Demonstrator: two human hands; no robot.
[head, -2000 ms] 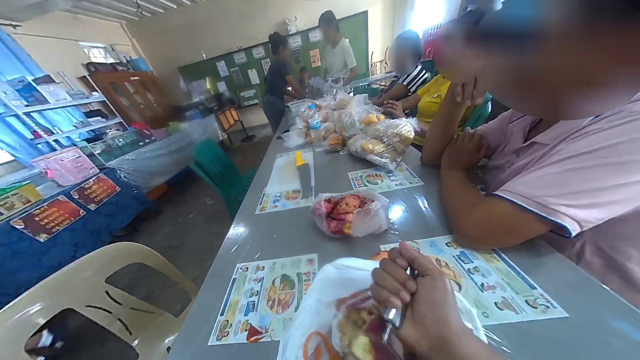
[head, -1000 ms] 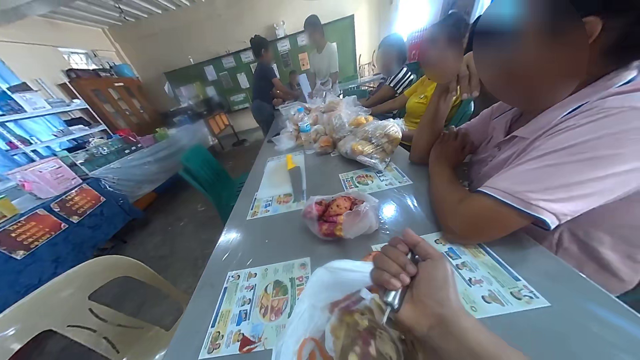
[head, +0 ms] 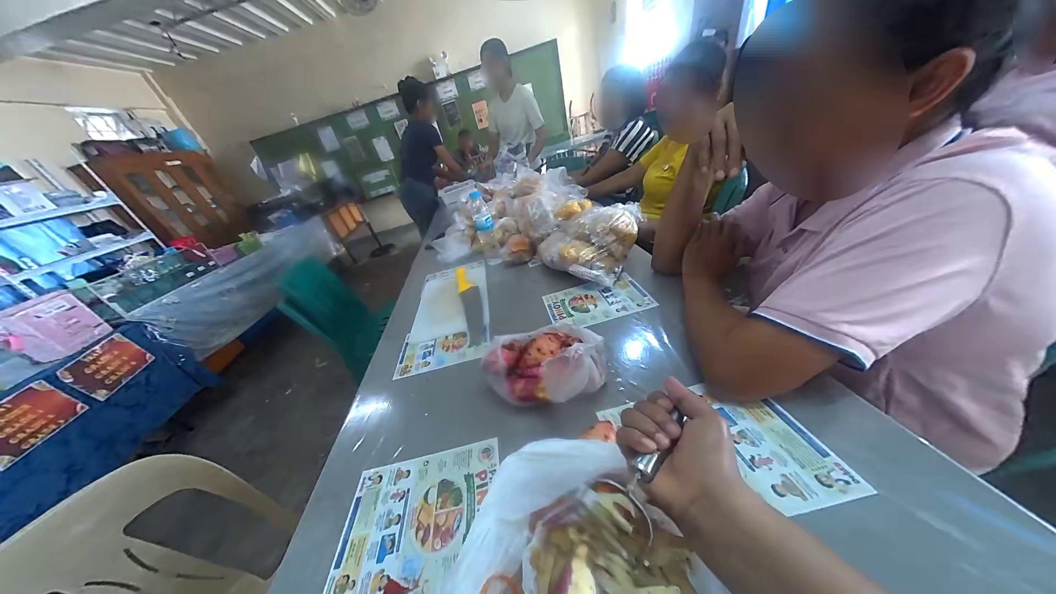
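Observation:
My right hand (head: pixel 681 445) is closed around the handle of a metal utensil (head: pixel 649 464), perhaps a peeler, whose lower end is over a plastic bag of peelings (head: pixel 610 544). White plastic (head: pixel 528 478) lies against this bag on its left. My left hand is out of view. Beyond my hand, a clear plastic bag of reddish root crops (head: pixel 544 363) rests on the grey table (head: pixel 412 421). Farther off, a knife with a yellow handle (head: pixel 473 304) lies at the edge of a white cutting board (head: pixel 437 309). A small orange-red piece (head: pixel 601 431) shows behind the white plastic.
Printed sheets (head: pixel 429 511) lie on the table. Bags of bread (head: pixel 594 239) and a water bottle (head: pixel 482 221) stand farther along it. A person in a pink shirt (head: pixel 899 256) leans on the right side; others sit or stand beyond. A beige chair (head: pixel 157 495) and green chair (head: pixel 330 313) are at left.
My right hand stays closed on the utensil above the bag of peelings. The view has shifted slightly.

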